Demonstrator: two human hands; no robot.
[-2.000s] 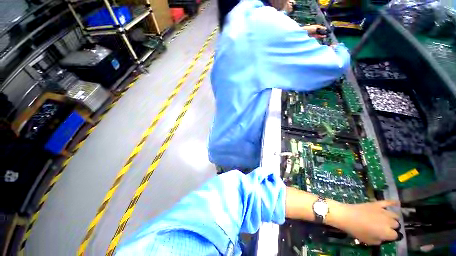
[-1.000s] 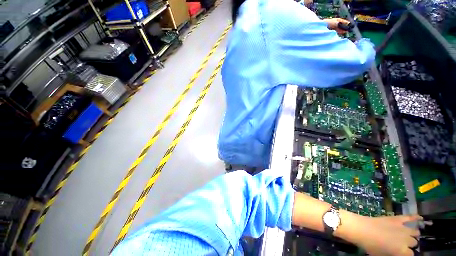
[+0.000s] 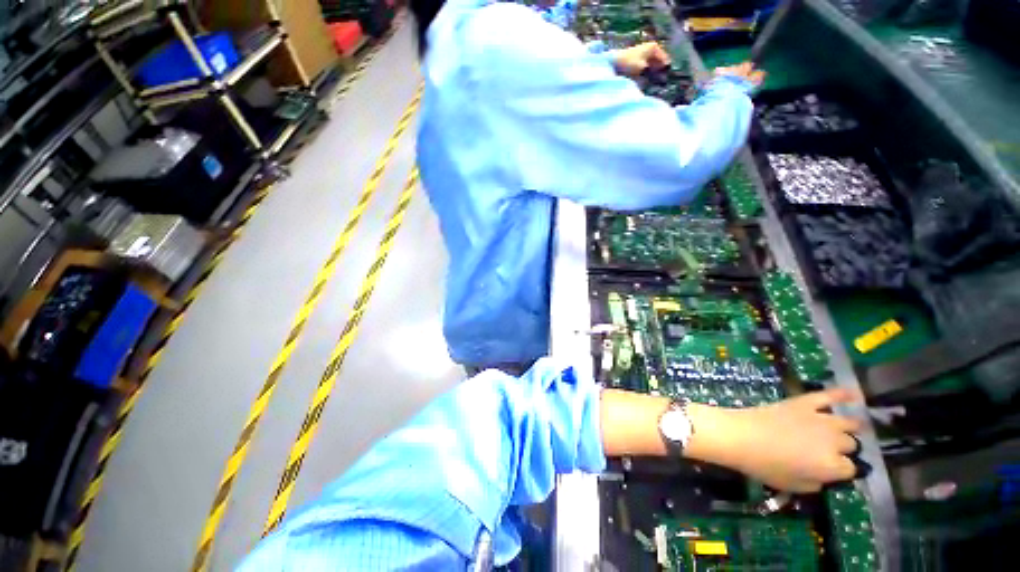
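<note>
My left hand (image 3: pixel 796 442), with a watch on its wrist, reaches palm down over the conveyor to the far rail. Its fingers are bent, with dark covers or bands on some. A small greyish thing shows by the fingertips; I cannot tell if it is held. Just beyond the forearm lies a green main circuit board (image 3: pixel 716 349) in a black frame, with a narrow green board (image 3: pixel 796 324) along its far side. Another main board (image 3: pixel 738 545) lies partly under the hand, cut off by the lower edge. My right hand is out of view.
A coworker in a blue smock (image 3: pixel 503 145) leans over the line ahead, arms above more boards. Beyond the far rail (image 3: pixel 808 302) are dark bins of small parts (image 3: pixel 828 181) and a yellow piece (image 3: pixel 878 335). The near metal rail (image 3: pixel 572 302) borders the floor.
The view has swung, shifting the scene left and up from one second ago. My left hand stays by the far rail, its fingers slightly changed. Both of the coworker's hands now show.
</note>
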